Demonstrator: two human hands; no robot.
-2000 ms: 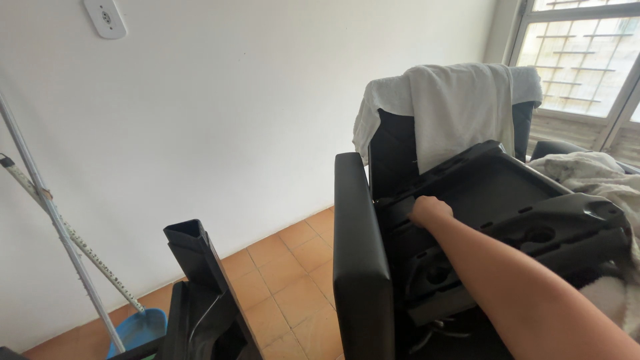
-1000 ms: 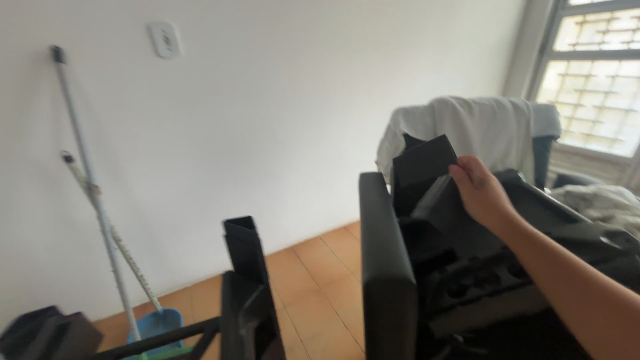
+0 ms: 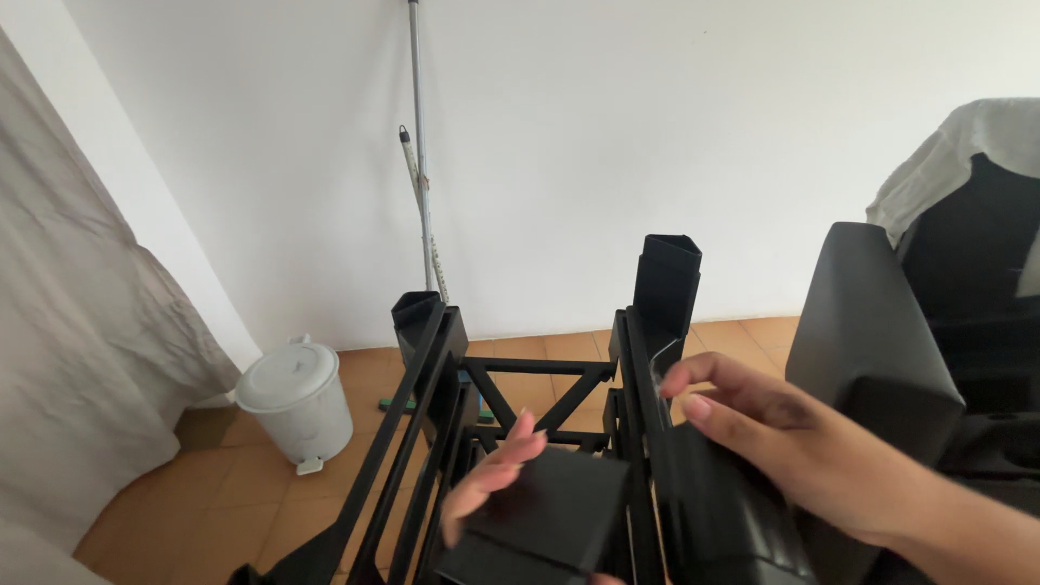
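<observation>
My left hand [image 3: 491,479] holds a black box-shaped piece [image 3: 544,508] low in the middle of the view, fingers along its left side and a fingertip below it. To its right, my right hand [image 3: 756,431] is held with thumb and fingers apart beside the right rail of a black metal frame [image 3: 540,366]; nothing shows in its grasp. A thin pale wire or strip [image 3: 658,374] is near its fingertips. Black angular end pieces stand on the frame's left [image 3: 416,313] and right [image 3: 668,284] far ends. Under the right hand lies a glossy black part [image 3: 723,504].
A black padded armrest [image 3: 865,317] and a chair draped with pale cloth [image 3: 934,175] stand at right. At left are a grey lidded bin [image 3: 301,398] and a curtain [image 3: 97,268]. Poles [image 3: 421,162] lean on the white wall behind.
The view has swung left. My right hand has moved from the black chair, where it held a dark box-like piece, to the metal frame. My left hand has come into view with a black piece.
</observation>
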